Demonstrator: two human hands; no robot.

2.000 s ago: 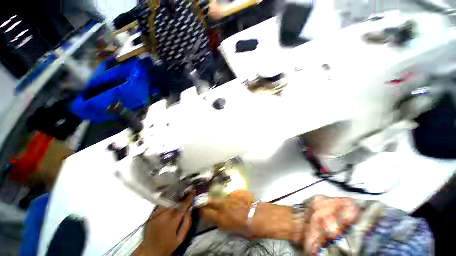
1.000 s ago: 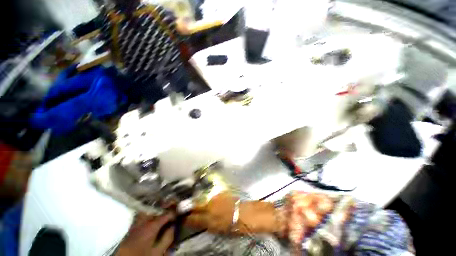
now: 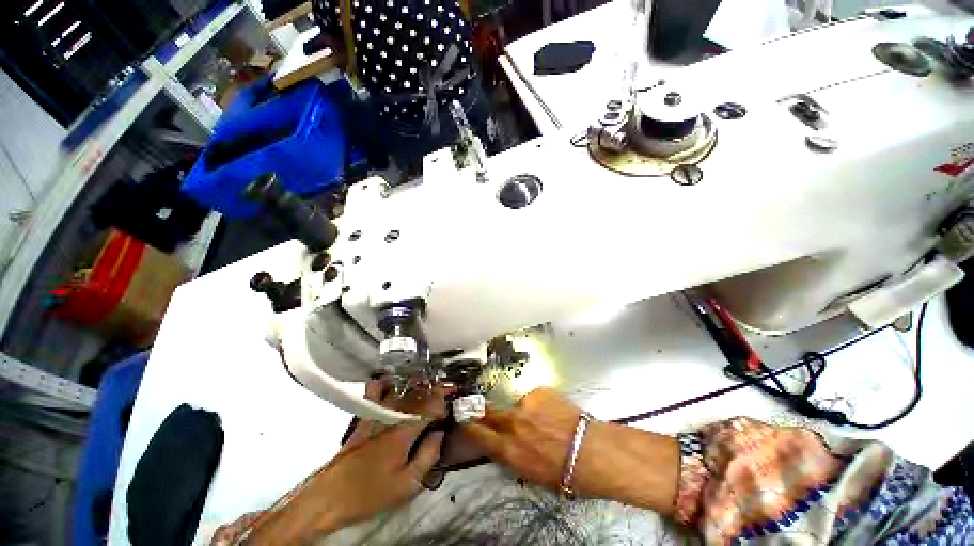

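Note:
A dark workpiece (image 3: 461, 448) lies low in front of the sewing machine (image 3: 598, 245), by the presser foot area, mostly hidden by my hands and the machine head. My left hand (image 3: 368, 469) holds it from the left, fingers under the machine head. My right hand (image 3: 529, 435), with a bracelet at the wrist, presses on it from the right, beside the bright lamp spot. The needle and the fingertips cannot be made out clearly. Some hair covers the bottom edge of the view.
A black pouch (image 3: 174, 478) lies on the white table at left. Red-handled snips (image 3: 729, 333) and a looped black cord (image 3: 822, 411) lie right, under the arm. A blue bin (image 3: 272, 144) and a person in dotted clothing (image 3: 414, 64) are behind.
The view has swung and become sharper, with the machine larger in the picture. Both hands stay at the workpiece near the presser foot; no grip change shows.

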